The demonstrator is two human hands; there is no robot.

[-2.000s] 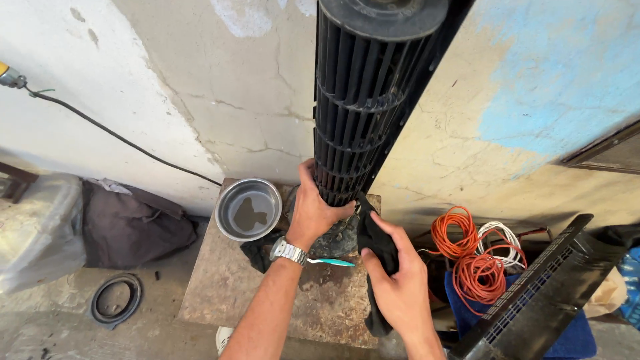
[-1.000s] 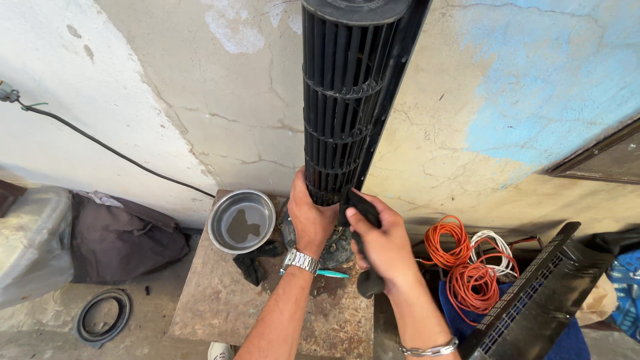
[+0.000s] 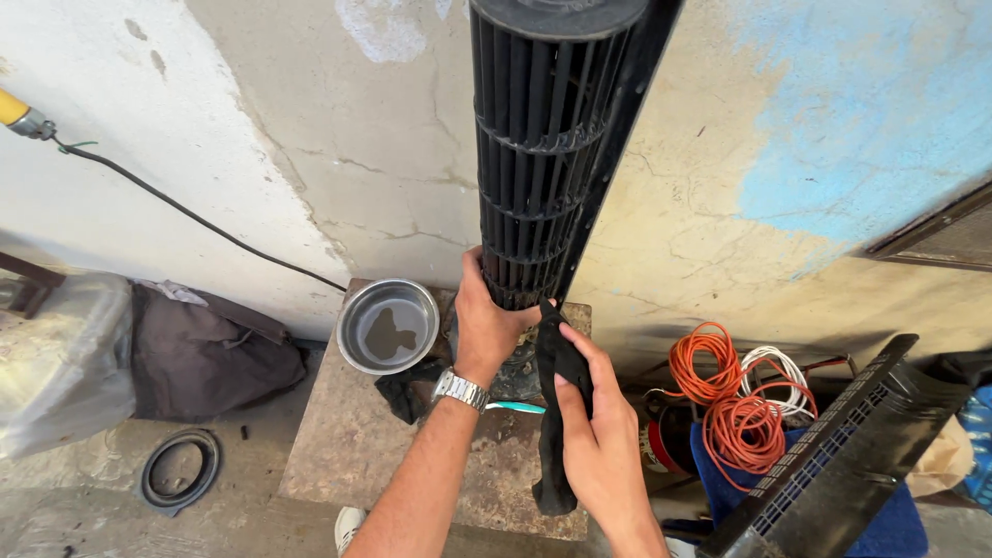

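Note:
A tall black slatted fan rotor (image 3: 535,155), cylindrical with ring bands, stands upright against a dark frame at the wall. My left hand (image 3: 488,333), with a metal watch above it, grips the rotor's lower end. My right hand (image 3: 593,418) holds a black cloth (image 3: 559,418) just right of that lower end. A metal bowl (image 3: 347,341) with some murky liquid rests on the worn board (image 3: 372,465), and a second dark cloth (image 3: 403,395) lies by it. Between my forearms shows a teal-and-white brush handle (image 3: 518,407). The rotor's base is partly hidden by my hands.
Orange cable coils (image 3: 744,434) and a white coil (image 3: 798,380) lie on the right beside a long black vented plastic panel (image 3: 845,457). A black ring (image 3: 180,473) is on the floor at left, near a dark bag (image 3: 205,356). A black cord (image 3: 209,225) crosses the wall.
My right hand has drawn the black cloth slightly away from the rotor's lower end, and the cloth now hangs lengthwise. My left hand has stayed on the rotor.

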